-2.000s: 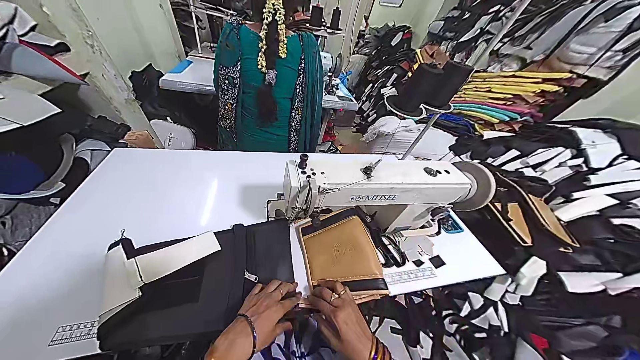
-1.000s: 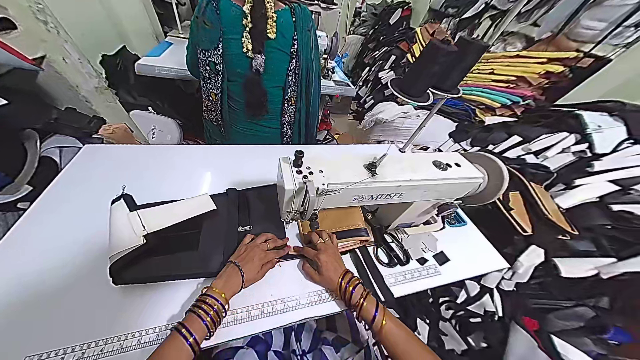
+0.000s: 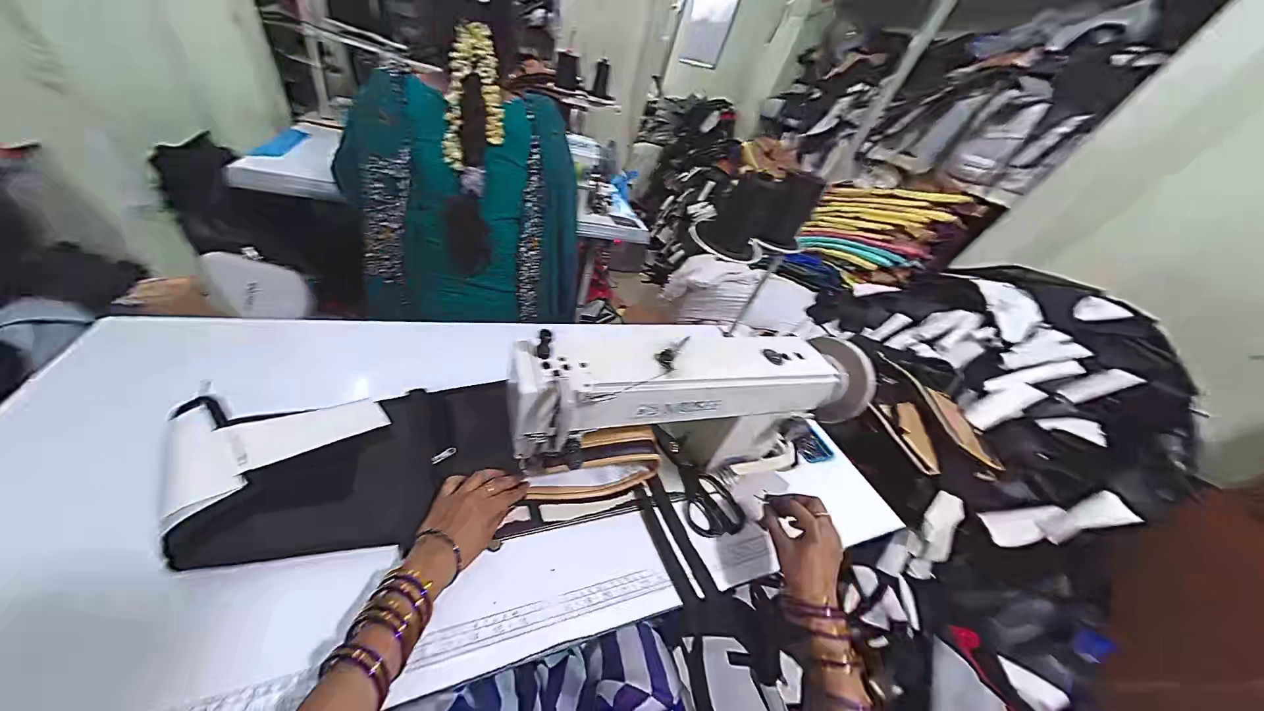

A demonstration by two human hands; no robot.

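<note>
My left hand (image 3: 472, 515) lies on the edge of a black fabric piece (image 3: 326, 494) with a zipper pull, just below the needle area of a white sewing machine (image 3: 681, 380). A tan and dark layered piece (image 3: 602, 474) sits under the machine arm, right of that hand. White strips (image 3: 306, 434) lie on the black piece's left end. My right hand (image 3: 805, 543) is at the table's right side, fingertips pinched together near a small pale piece (image 3: 760, 489); whether they hold something small is unclear. Black-handled scissors (image 3: 713, 506) lie between this hand and the machine.
Black straps (image 3: 681, 538) hang over the front edge of the white table (image 3: 474, 632), which bears printed rulers. A heap of black and white scraps (image 3: 1027, 385) is at the right. Thread cones (image 3: 755, 212) stand behind the machine. A person (image 3: 464, 207) sits beyond, back turned.
My right hand has left the work beside the needle and moved right, past the scissors. My left hand stays on the black fabric. The tan piece shows its layered edges instead of its flat face.
</note>
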